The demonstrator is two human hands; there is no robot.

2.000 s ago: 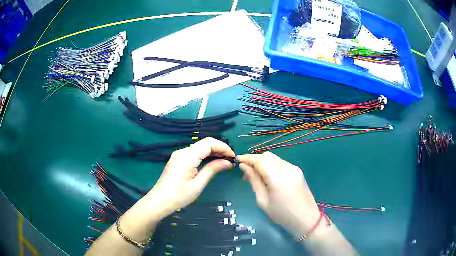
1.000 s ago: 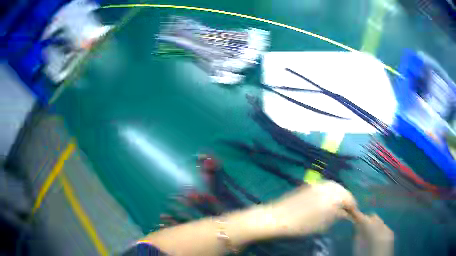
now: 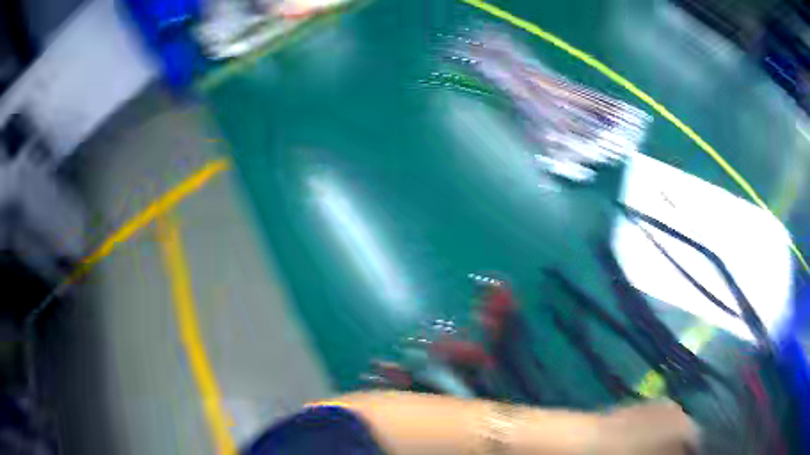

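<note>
The picture is blurred. My left hand (image 3: 653, 425) is at the lower right, cut off by the bottom edge; its fingers and anything in them cannot be made out. My right hand is out of the picture. Black sleeving (image 3: 653, 331) lies above my left hand, left of and below the white sheet (image 3: 648, 258). Several black tubes (image 3: 679, 235) lie on the sheet. Sleeved leads with red tips (image 3: 502, 311) lie above my forearm.
Multi-colour leads with white plugs (image 3: 568, 111) lie at the upper right on the green table (image 3: 426, 195). A blue edge (image 3: 795, 355) shows at the far right. Grey floor with yellow lines (image 3: 182, 293) is at the left. White and blue items are at the top left.
The view has swung left and tilted, so the table things now sit further right. My right hand has gone out of the picture, and my left hand is now at the lower edge.
</note>
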